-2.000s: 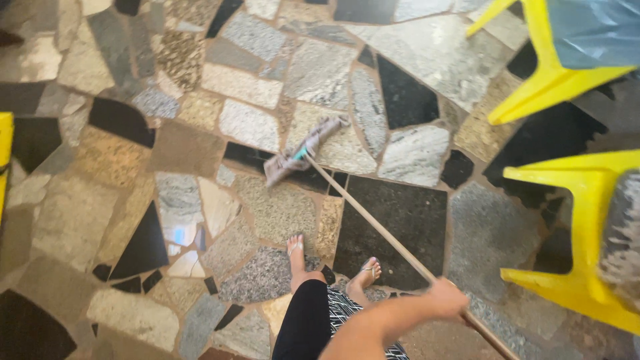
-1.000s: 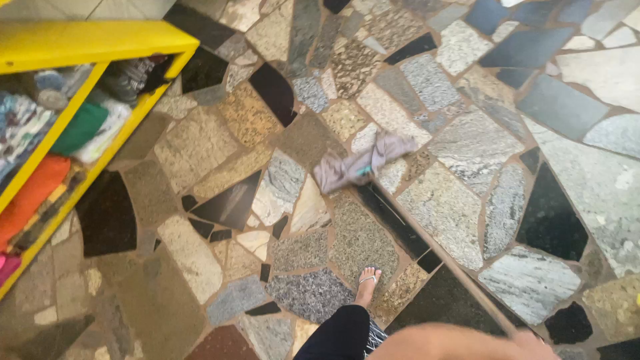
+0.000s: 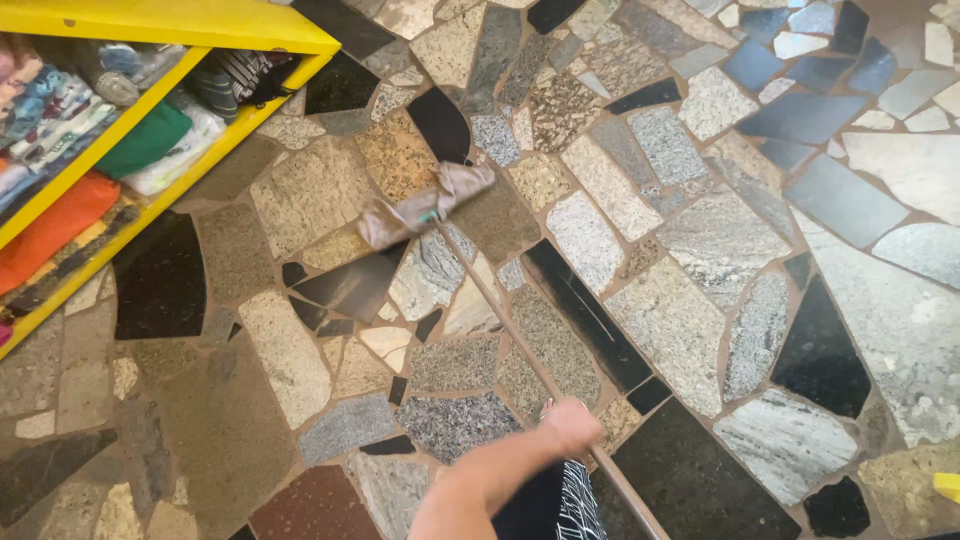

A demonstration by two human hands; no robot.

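Note:
My left hand (image 3: 574,427) is closed around the long pole (image 3: 517,334) of a floor mop or squeegee, with my forearm reaching in from the bottom edge. The pole slants from the lower right up to a head wrapped in a crumpled greyish cloth (image 3: 409,217), which lies on the stone floor (image 3: 555,345). A bit of green shows where pole and cloth meet. My right hand is out of view, as is the pole's upper end. Dark and patterned clothing shows beside my forearm.
A yellow shelf unit (image 3: 300,46) stands at the upper left, holding folded fabrics, among them a green cloth (image 3: 146,139) and an orange cloth (image 3: 56,229). A small yellow piece (image 3: 946,484) shows at the right edge. The floor is irregular stone pieces.
The cloth-wrapped head has moved over the floor toward the yellow shelf unit, my left hand still on the pole. The view has swung left, away from the yellow furniture on the right.

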